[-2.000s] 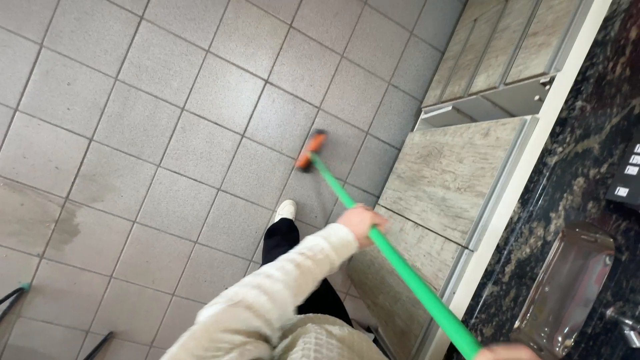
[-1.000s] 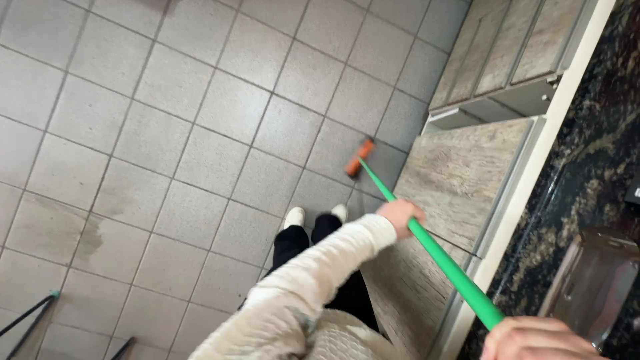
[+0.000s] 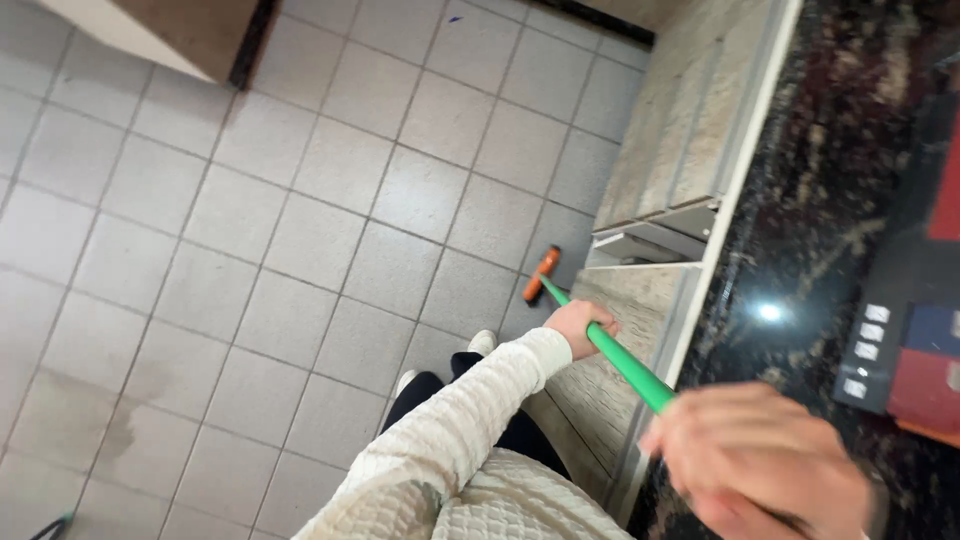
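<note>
A broom with a green handle (image 3: 631, 368) slants from the lower right down to the tiled floor. Its orange head (image 3: 542, 275) rests on the tiles close to the base of the cabinets. My left hand (image 3: 581, 328), at the end of a cream textured sleeve, is closed around the handle's lower part. Nearer the camera, my right hand (image 3: 765, 454) grips the upper end of the handle and looks blurred; the handle's tip is hidden in it.
Wood-look cabinets (image 3: 622, 322) and a dark stone countertop (image 3: 787, 225) run along the right, with a dark and red flat item (image 3: 892, 345) on top. A brown, white-sided piece (image 3: 180, 34) juts in at upper left. My shoes (image 3: 482, 343) stand beside the cabinets.
The view has shifted, bringing in the brown piece at upper left and the flat item on the counter. Both hands stay on the green handle, and the broom head remains near the cabinets.
</note>
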